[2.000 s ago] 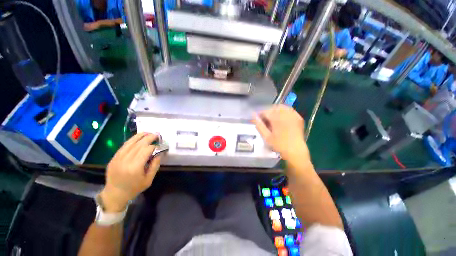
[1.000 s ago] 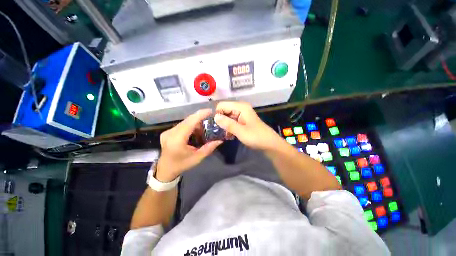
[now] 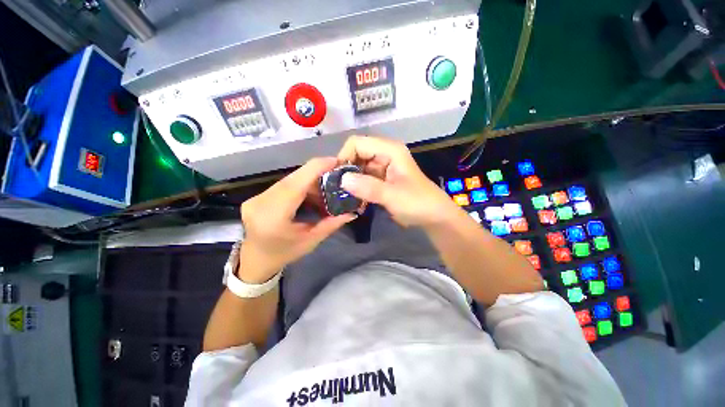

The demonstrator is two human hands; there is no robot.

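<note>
A small dark rounded-square watch unit (image 3: pixel 340 197) with a silvery rim is held between both hands, in front of the press panel and above the lap. My left hand (image 3: pixel 280 219) grips its left and lower edges with fingers and thumb. My right hand (image 3: pixel 391 184) is at its upper right, the thumb lying on its dark face. The fingers behind the unit are partly hidden. Its face looks unlit.
The press's white panel (image 3: pixel 274 143) is just ahead, with a red stop button (image 3: pixel 305 105) and green buttons. The blue control box (image 3: pixel 60 135) is at left. The left tray (image 3: pixel 143 290) holds few parts; the right tray (image 3: pixel 548 278) holds lit squares.
Two seconds ago my hands were apart at the press panel; then they came together around the unit. Since one second ago, the unit has turned slightly and the view has shifted a little.
</note>
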